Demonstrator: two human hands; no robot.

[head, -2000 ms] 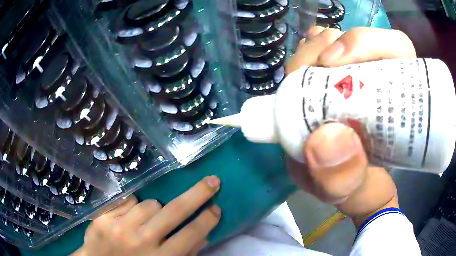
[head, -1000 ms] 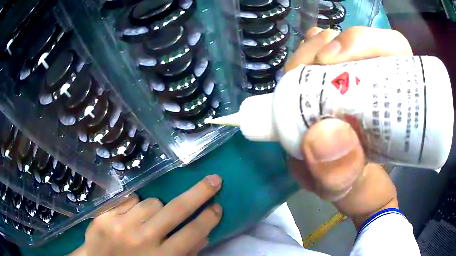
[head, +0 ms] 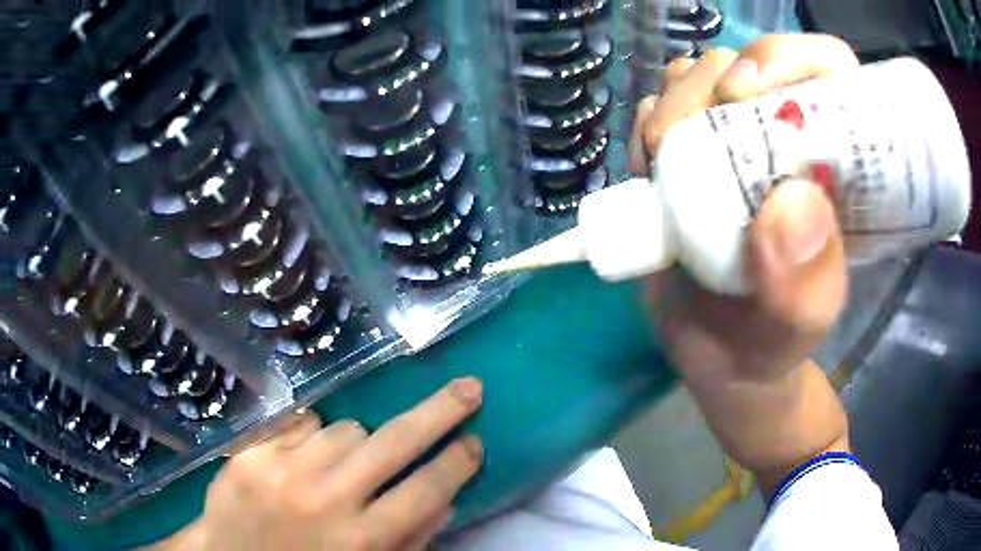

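My right hand [head: 769,269] is closed around a white glue bottle [head: 861,161] with a printed label, tilted down to the left. Its pale nozzle [head: 538,256] points at the near end of a row of black round parts [head: 420,199]; whether the tip touches one cannot be told. The parts stand in overlapping rows in a clear tray [head: 333,371] with strong glare on its corner. My left hand [head: 344,474] lies at the tray's near edge, two fingers stretched over the green mat, thumb side partly under the tray edge.
The green mat [head: 538,355] shows under and beside the tray. A white sleeve [head: 828,511] with a blue striped cuff is at the lower right. Grey floor with a yellow line [head: 705,511] lies below the bench. A dark grey surface [head: 914,344] is at the right.
The bottle has moved right and tilted more, its base rising and its nozzle tip drawn slightly right. The tray and parts appear shifted a little right in view. The left hand stays nearly the same.
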